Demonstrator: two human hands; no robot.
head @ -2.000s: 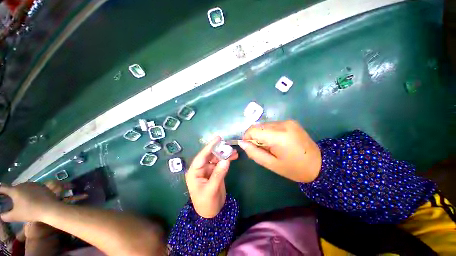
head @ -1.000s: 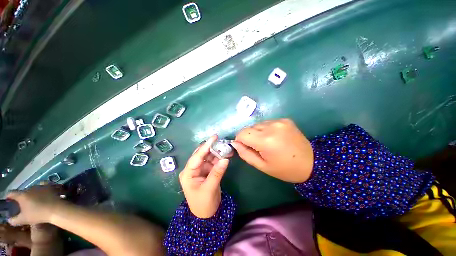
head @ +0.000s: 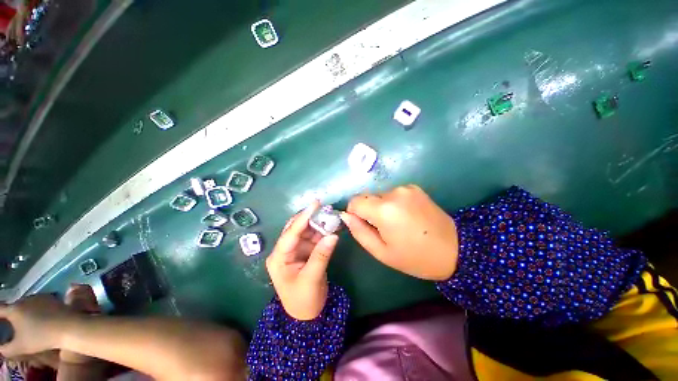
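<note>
My left hand (head: 301,264) holds a small whitish plastic housing (head: 325,220) between thumb and fingers, in front of me above the green worktop. My right hand (head: 405,231) is at the housing's right side, with thumb and index finger pinched together at its edge. Whether the right fingertips hold a tool or small part is hidden. A white cover (head: 362,158) lies on the worktop just beyond my hands, and another white cover with a dark slot (head: 407,112) lies farther off.
Several housings (head: 239,181) lie in a group at the left. Green circuit boards (head: 500,103) lie at the right. A pale rail (head: 297,85) borders the belt, which carries housings (head: 265,33). A neighbour's arm (head: 141,342) and a black pad (head: 134,281) are at lower left.
The thin tool seen earlier at my right fingertips no longer shows. My right hand is closer to the housing. Belt units have shifted left in view. The neighbour's hand has moved off the black pad.
</note>
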